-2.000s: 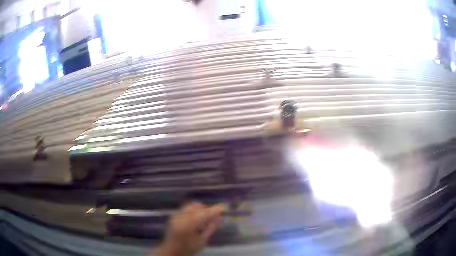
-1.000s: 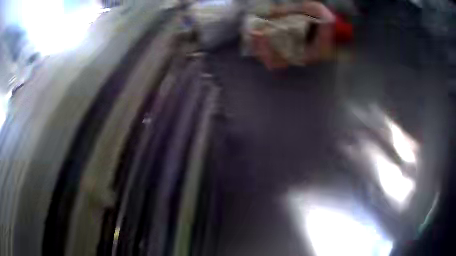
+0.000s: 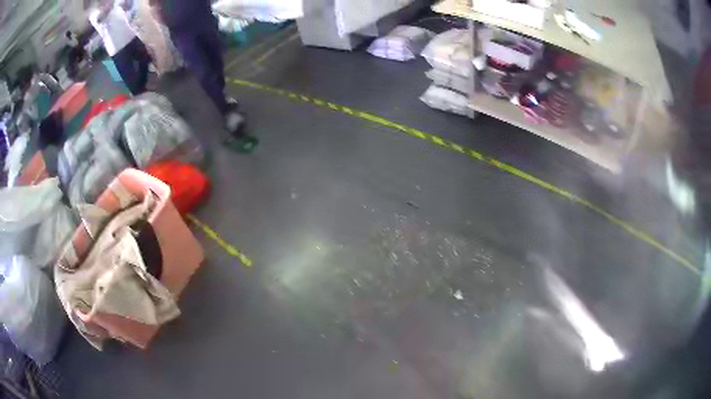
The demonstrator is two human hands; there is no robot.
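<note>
Neither of my hands is in the picture. Nearest in front of me, at the left, a pink bin (image 3: pixel 182 248) stands on the grey floor (image 3: pixel 312 187). Beige fabric (image 3: pixel 117 265) hangs over its rim, with a dark patch at its right side. A red bundle (image 3: pixel 181 185) lies just behind the bin. Filled clear or grey plastic bags (image 3: pixel 132 136) lie behind and to the left of it.
A person (image 3: pixel 199 47) in dark clothes stands on the floor at the upper left, another behind. A yellow floor line (image 3: pixel 374 118) runs diagonally. A table with a lower shelf (image 3: pixel 561 131) stands at the upper right, with stacked white bags (image 3: pixel 448 78) beside it. Glare covers the lower right.
The view has swung away from the rod rack to the floor and the pink bin. The hand seen two seconds ago has gone out of the picture.
</note>
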